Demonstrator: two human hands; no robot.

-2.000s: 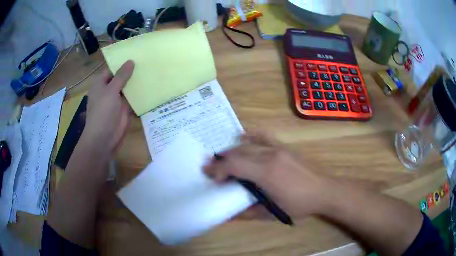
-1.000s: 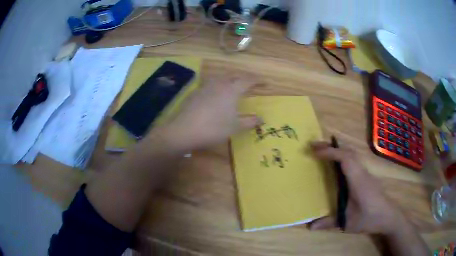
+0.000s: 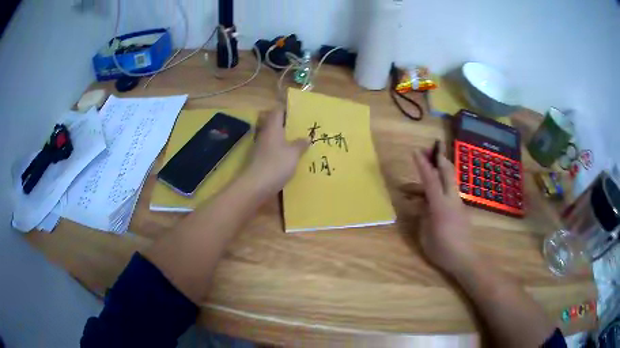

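A closed slip book [image 3: 336, 187] with a mustard-yellow cover and black handwriting lies on the desk in front of me. My left hand [image 3: 277, 151] grips its left edge, with the thumb on the cover. My right hand [image 3: 440, 204] is to the right of the book, apart from it, beside the calculator. It holds the black pen [image 3: 436, 153], whose upper end shows between the fingers; the rest is hidden by the hand.
An orange-red calculator [image 3: 488, 163] lies at right. A smartphone [image 3: 205, 152] rests on another yellow book [image 3: 171, 198]. Loose written sheets [image 3: 122, 156] and a black handheld item [image 3: 47, 158] lie at left. Cables, a bowl [image 3: 486, 88], a green mug [image 3: 550, 138] and a glass jar [image 3: 590, 214] stand around.
The open pad with the turned-back yellow sheets is now a closed book. Since a second ago the book has shifted up and left in view, and my right hand has come away from it, still with the pen.
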